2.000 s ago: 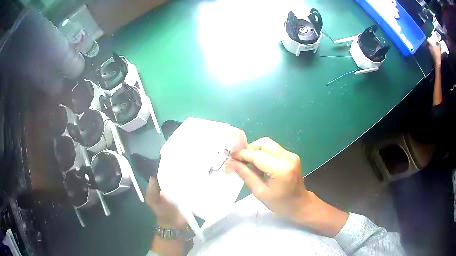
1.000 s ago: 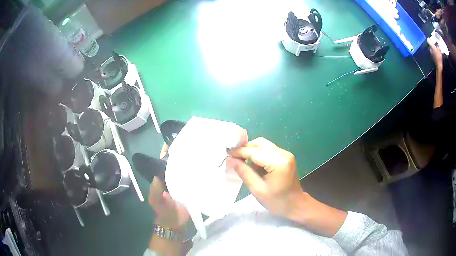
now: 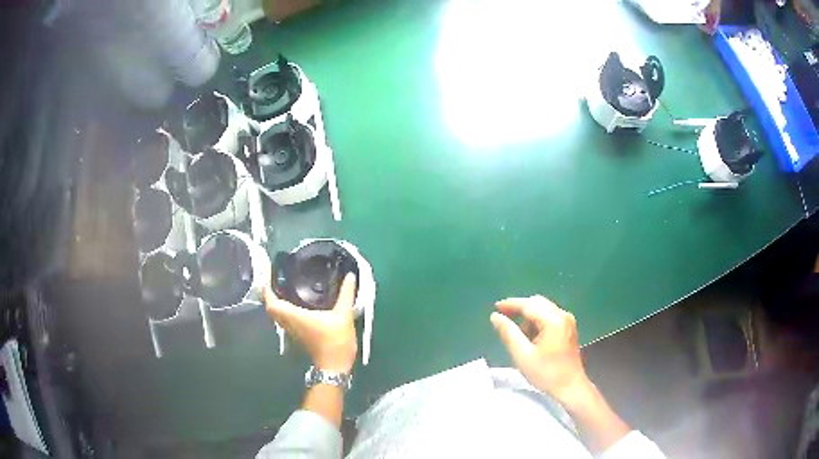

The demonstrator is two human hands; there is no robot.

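Note:
A white camera base housing [image 3: 365,285] with a black bracket and dark inner seat [image 3: 316,276] stands open side up on the green bench, at the near right end of the grouped units. My left hand [image 3: 314,327] grips it, thumb and fingers spread around its near side. Its two white antennas point toward me. My right hand [image 3: 541,341] is held over the bench to the right, fingers curled, thumb and fingertips a little apart, with nothing seen in it.
Grouped units [image 3: 213,184] stand in rows at left, antennas parallel. Two waiting units [image 3: 626,94] with thin wires are at back right. A blue parts bin [image 3: 763,99] holds small white parts. A clear bottle [image 3: 235,36] is at back left. A stool [image 3: 723,341] is below right.
The housing has turned open side up and moved from in front of me onto the bench beside the grouped units. My right hand has let go of the wire. The view has shifted.

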